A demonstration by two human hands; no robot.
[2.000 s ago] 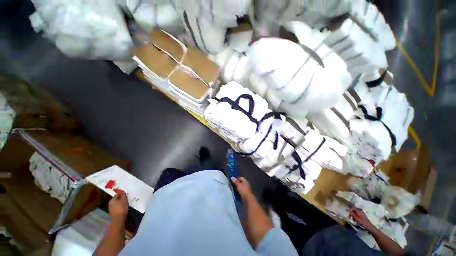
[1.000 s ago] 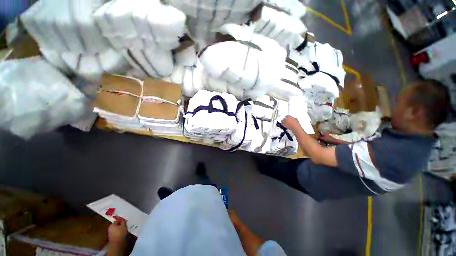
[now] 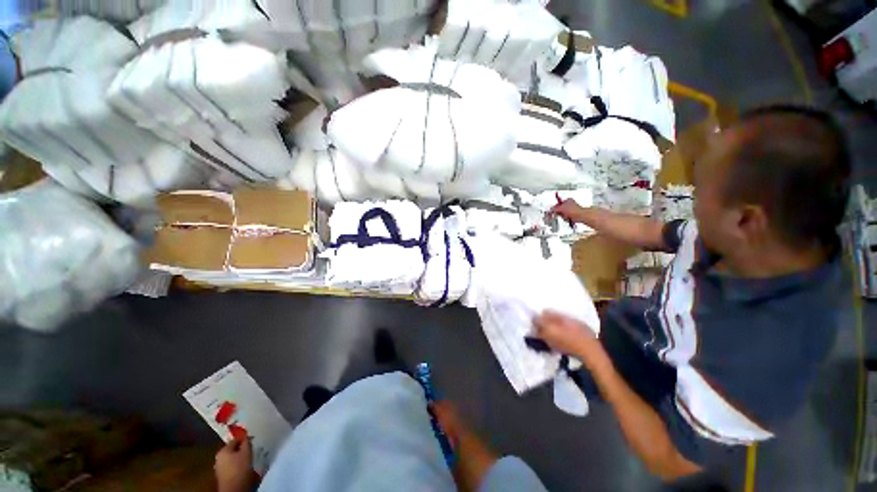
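Observation:
My left hand (image 3: pixel 236 463) is at the lower left and holds a white paper slip (image 3: pixel 252 408) by its edge, with a red mark by the fingers. My right hand (image 3: pixel 459 440) is low in the middle, partly hidden by my light blue clothing, and holds a slim blue handheld item (image 3: pixel 435 413). In front lie cut-piece bundles (image 3: pixel 375 245) with dark ties, beside a stack topped with brown cardboard (image 3: pixel 274 213). Both my hands are apart from the bundles.
Another person (image 3: pixel 760 279) stands at the right, one hand on a white bundle (image 3: pixel 524 327) tilted over the front edge. Large wrapped bundles (image 3: pixel 423 130) are piled behind. Brown cardboard (image 3: pixel 72 437) is at the lower left. Dark floor (image 3: pixel 192 336) lies between.
My view has turned towards the pile and the other person. That person now has a bundle pulled out over the front edge. I still hold the slip and the blue item.

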